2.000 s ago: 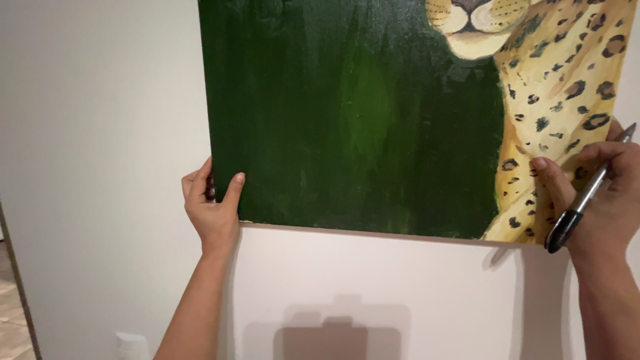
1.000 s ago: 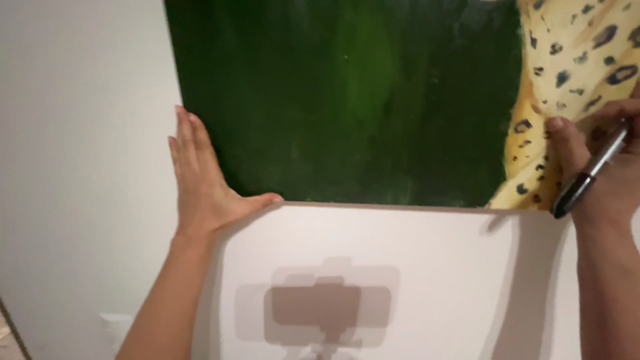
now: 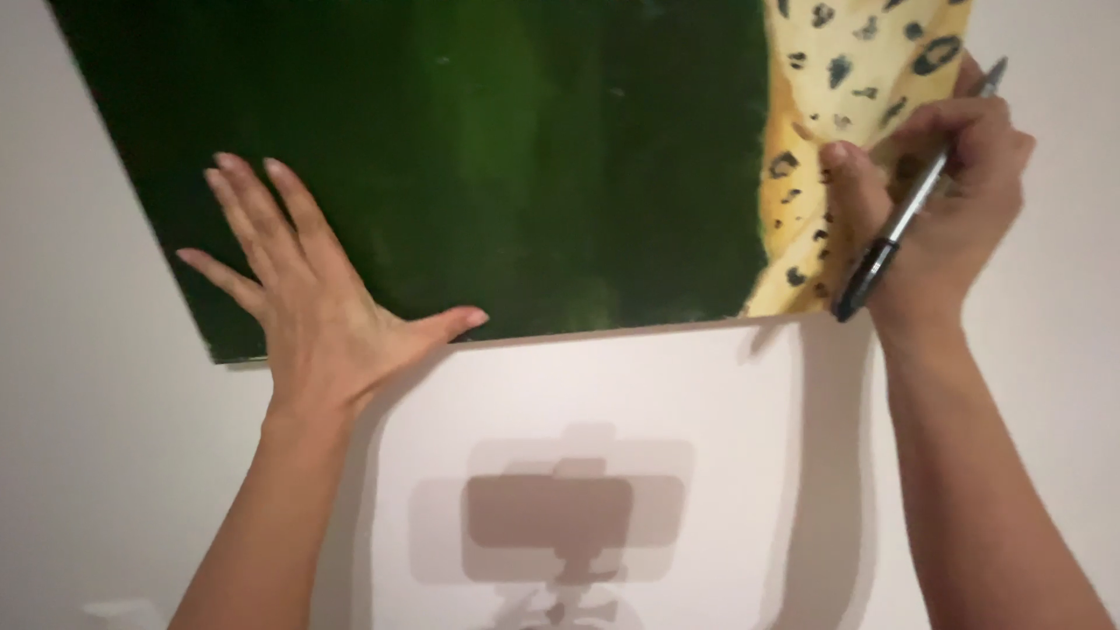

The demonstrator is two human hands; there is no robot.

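A painting on canvas (image 3: pixel 560 175), dark green with a spotted big cat's yellow coat at the right, lies against a pale wall; its top is out of view. My left hand (image 3: pixel 315 289) is spread over its lower left corner area, fingers apart and palm toward the painted face, thumb along the bottom edge. At the lower right, my right hand (image 3: pixel 945 184) has a black and silver pen (image 3: pixel 910 201) held across the palm and fingers. That hand's thumb rests on the painted coat, while some fingertips are hidden at the right edge.
The wall (image 3: pixel 700 394) surrounds the painting at the left, right and below. Shadows of my arms and of a mounted device fall on it under the bottom edge. A small pale fixture (image 3: pixel 122 612), possibly a wall plate, shows at the lower left.
My left hand has gone from gripping the painting's left edge to lying spread on its front. The painting's bottom edge now tilts the other way in view. The pen stays in my right hand.
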